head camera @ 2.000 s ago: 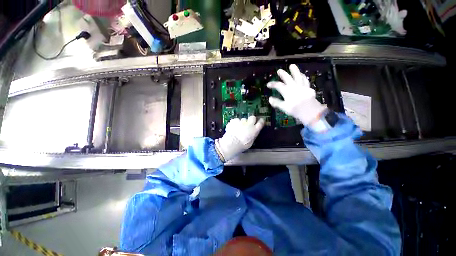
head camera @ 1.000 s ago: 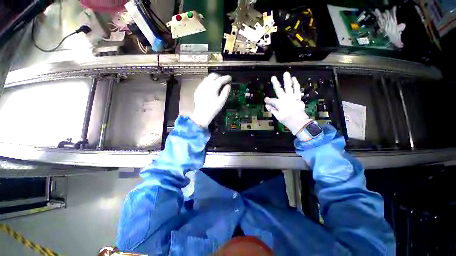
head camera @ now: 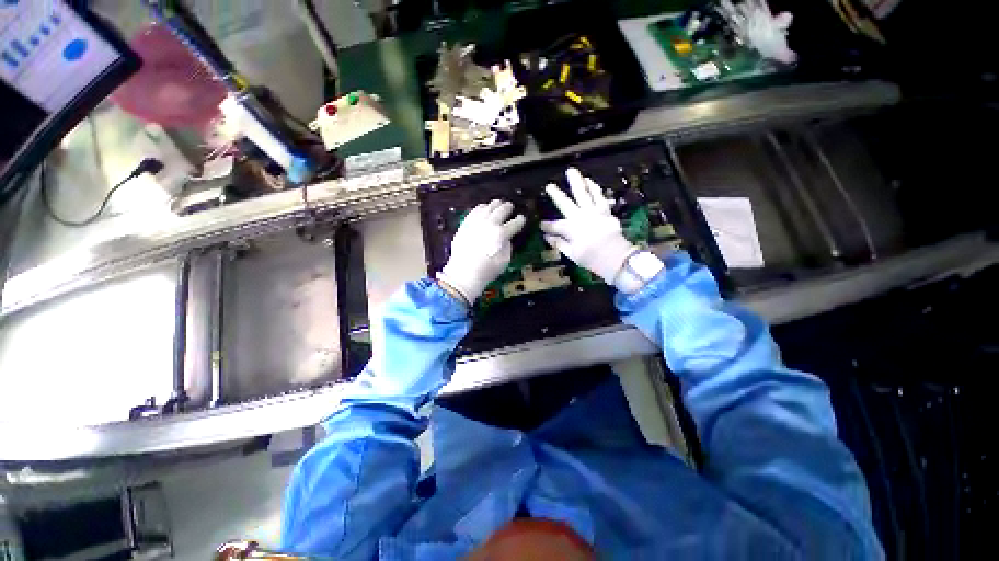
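Observation:
A black carrier [head camera: 570, 312] lies on the conveyor in front of me and holds green circuit boards [head camera: 517, 266]. A pale metal bracket [head camera: 537, 281] lies along the near edge of the left board. My left hand [head camera: 480, 252], in a white glove, rests over the left side of the left board, fingers pointing away. My right hand [head camera: 588, 232], also gloved, lies with spread fingers over the middle of the carrier. I see nothing held in either hand, but the palms are hidden. The hands cover parts of the boards.
Beyond the conveyor rail [head camera: 526, 373] stand a bracket bin [head camera: 473, 104], a bin of black-and-yellow parts [head camera: 572, 82], a control box [head camera: 348, 118] and a green board on white backing [head camera: 701, 55]. A white paper sheet [head camera: 732, 231] lies right of the carrier. A monitor [head camera: 55, 66] is at the upper left.
My left hand has moved from the bracket area to the carrier's left edge, then onto the left board. The right hand stays over the middle. The view has turned, and the monitor now shows.

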